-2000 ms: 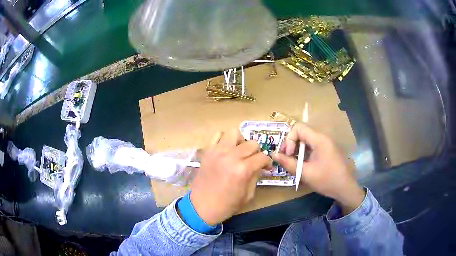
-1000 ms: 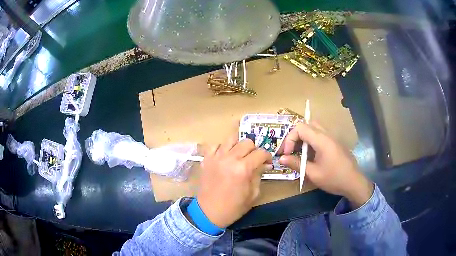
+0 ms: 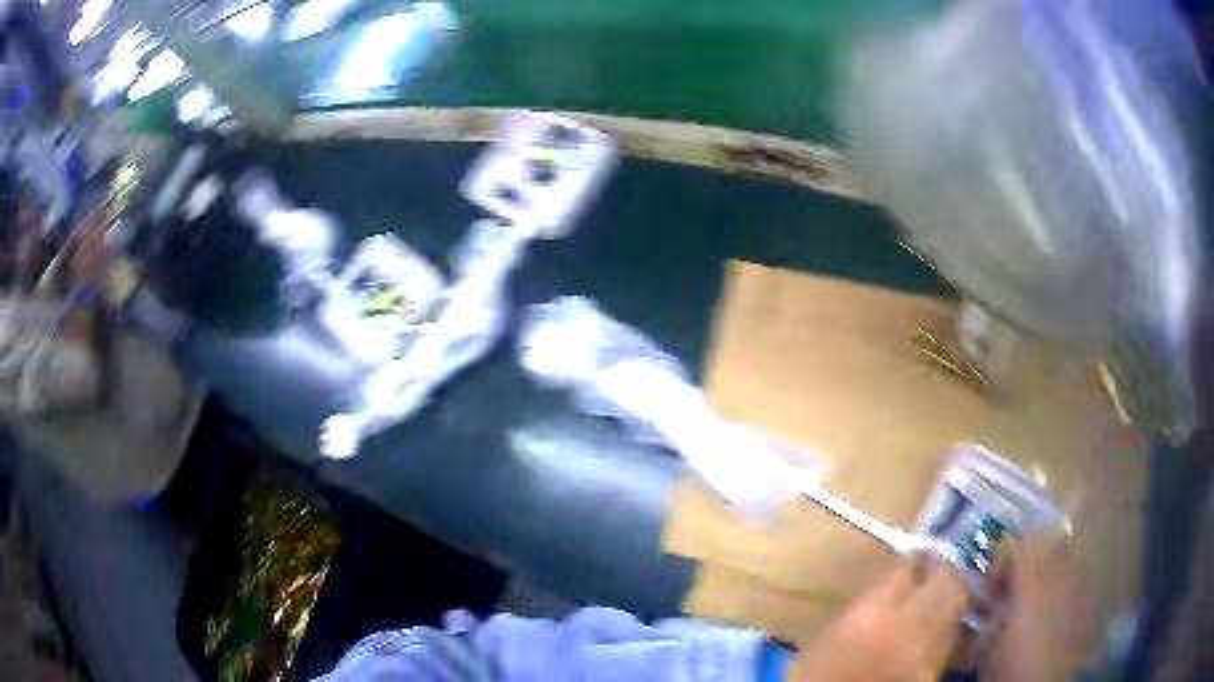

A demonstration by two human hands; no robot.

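The frame is blurred. The open white power strip housing (image 3: 979,504) lies on the brown cardboard sheet (image 3: 825,366) at the lower right, with dark and green parts inside. Its white cable runs left to a power cord in a plastic bag (image 3: 652,400). My left hand (image 3: 885,626) is at the housing's near left edge, fingers on it. My right hand (image 3: 1045,606) is a blur at the housing's right side; its fingers and anything in them cannot be made out.
Two more open white housings (image 3: 539,171) (image 3: 386,293) with bagged cords lie on the dark bench at left. Brass strips (image 3: 948,353) lie on the cardboard. A cloudy hood (image 3: 1025,173) hangs upper right. Another person (image 3: 100,400) is at far left, beside a floor heap of gold parts (image 3: 273,573).
The view has swung left, so the housing and hands now appear at the lower right. The person and floor heap at left show more. The white stick no longer shows clearly.
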